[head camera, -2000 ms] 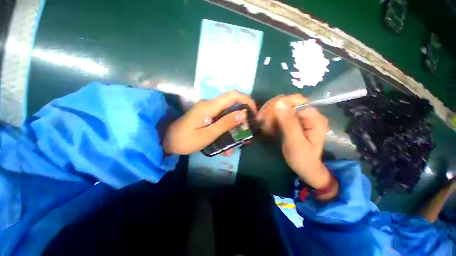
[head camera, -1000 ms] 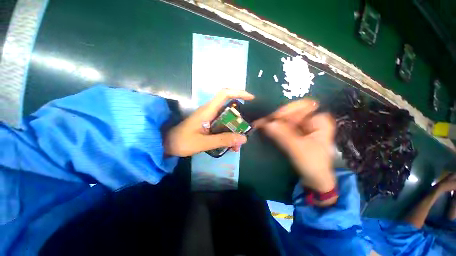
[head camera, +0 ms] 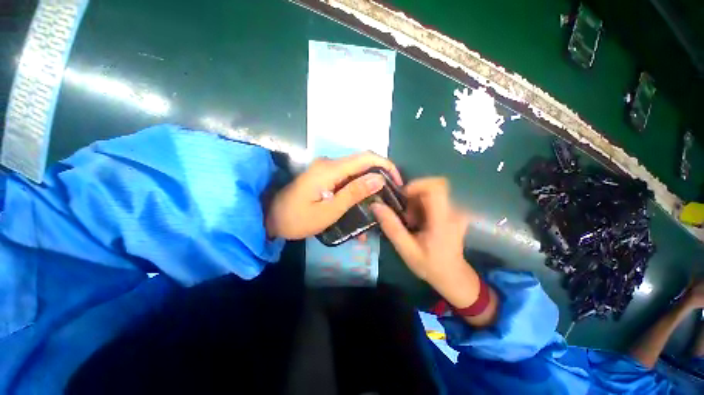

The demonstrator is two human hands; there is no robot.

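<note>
A black phone half-assembly [head camera: 352,225] is held above the lower part of a pale adhesive pad sheet [head camera: 349,100]. My left hand [head camera: 316,199] is closed round the phone from the left, its thumb lying across the top face. My right hand [head camera: 432,231] is on the phone's right end, thumb and fingers pinching its edge, slightly blurred. The fingers cover much of the phone's inside, and the green board is mostly hidden. No tweezers can be made out in my right hand.
A heap of small white pieces [head camera: 476,121] lies beyond my right hand, with a few loose bits around it. A large heap of black plastic parts [head camera: 594,239] is at right. A second liner sheet [head camera: 35,92] is far left. Phone units [head camera: 586,37] sit beyond the edge strip [head camera: 463,65]. Another person's hand [head camera: 687,301] shows at right.
My right hand has moved left onto the phone and grips its right end. The phone has turned, and its green board is now mostly covered. The tweezers seen earliest no longer show.
</note>
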